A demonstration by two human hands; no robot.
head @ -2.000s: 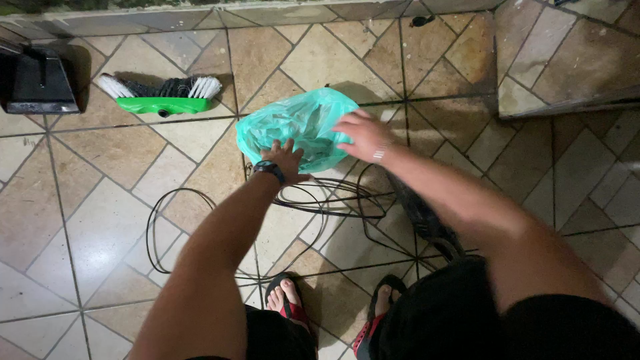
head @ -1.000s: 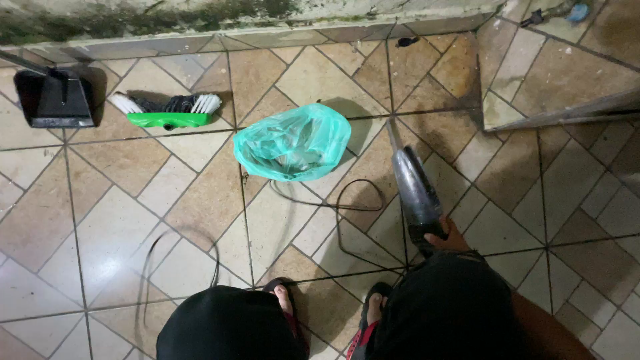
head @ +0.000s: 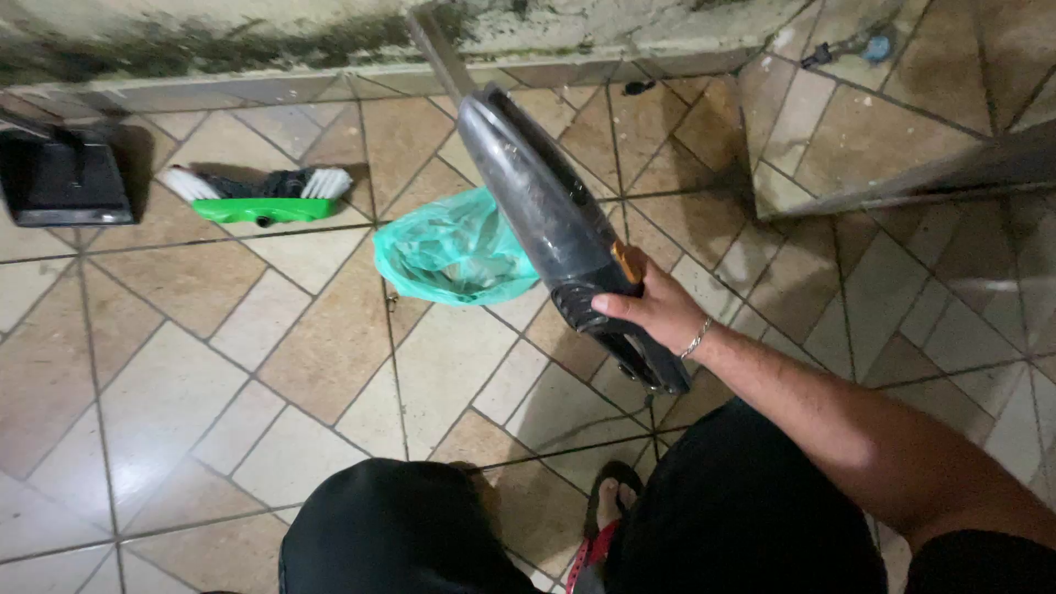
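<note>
My right hand (head: 660, 309) is closed around the handle of a black handheld vacuum cleaner (head: 532, 194) with a smoky clear dust chamber. Its long narrow nozzle (head: 441, 54) points up and left, in front of the mouldy wall. Behind the vacuum, a green plastic bag (head: 454, 256) lies open on the tiled floor, partly covered by the chamber. My left hand is out of view.
A green push-broom head (head: 264, 210) with white and black bristles lies left of the bag. Beside it is a black dustpan (head: 70, 186). A tiled step (head: 866, 107) juts out at upper right, with a tap-like fitting (head: 876, 48).
Two seconds ago both hands were at the bag. The right hand then took hold of the vacuum and has lifted it up and left, in front of the bag. The left hand has gone out of view.
</note>
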